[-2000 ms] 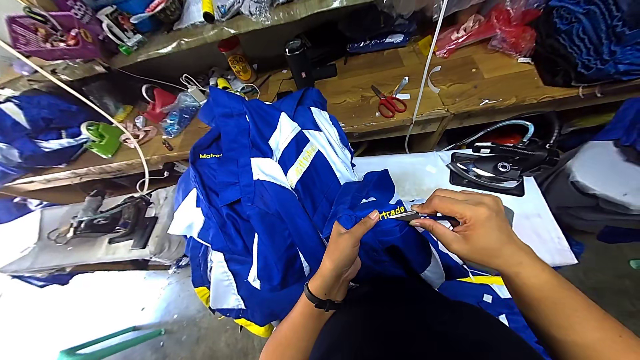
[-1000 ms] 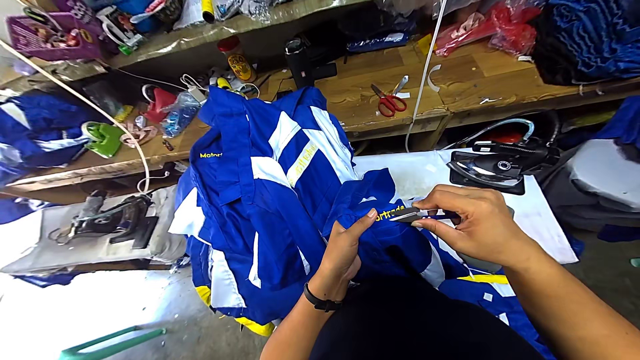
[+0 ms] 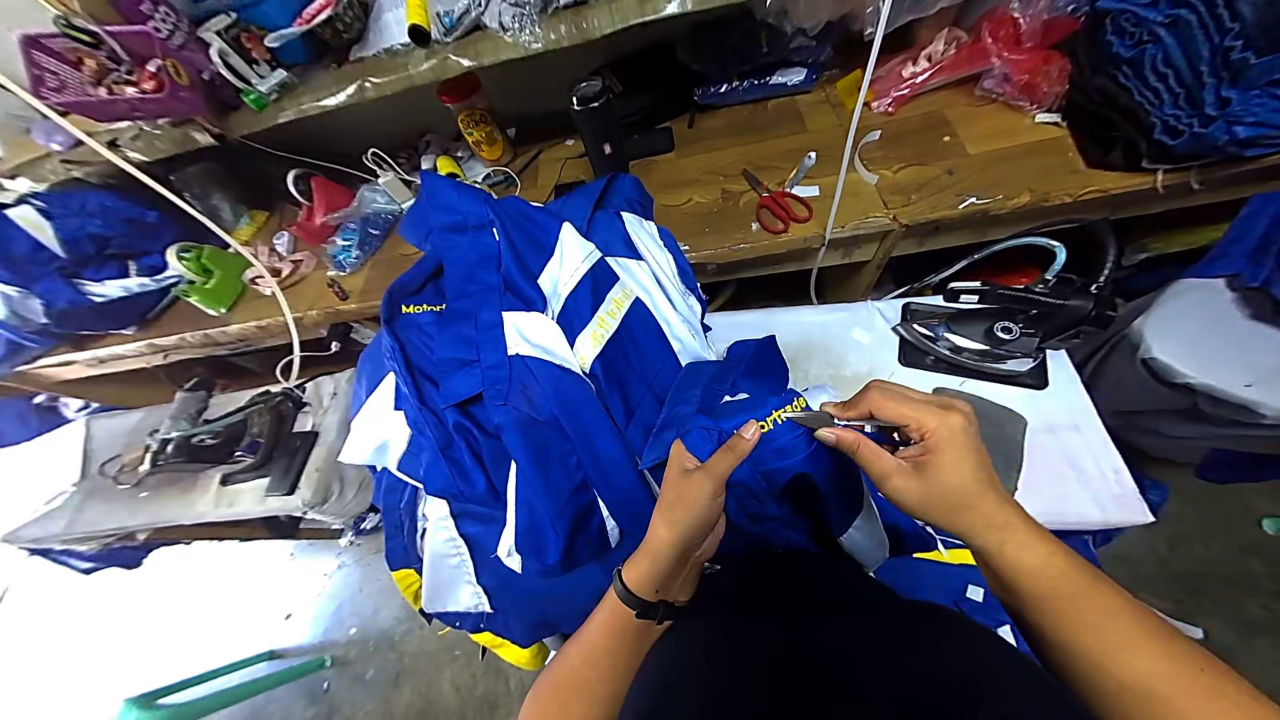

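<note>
A blue and white garment [image 3: 540,400] with yellow embroidered lettering lies spread in front of me. My left hand [image 3: 690,510], with a black band at the wrist, pinches a blue fabric piece [image 3: 740,390], thumb on top beside its yellow embroidery [image 3: 782,415]. In my right hand [image 3: 920,450] is a small metal blade tool [image 3: 805,419], gripped between thumb and fingers. Its tip lies at the embroidered letters, close to my left thumb. The fingers of my left hand are partly hidden under the cloth.
A clothes iron [image 3: 985,335] rests on the white-covered board [image 3: 1080,440] at right. Red-handled scissors [image 3: 780,207] lie on the wooden shelf [image 3: 850,200] behind. Another iron [image 3: 235,440] sits at left. A white cord [image 3: 850,140] hangs in front of the shelf; a green frame [image 3: 230,690] stands at lower left.
The blade in my right hand has shifted slightly over the embroidery, and more letters show now than one second ago. My left hand keeps its hold on the cloth.
</note>
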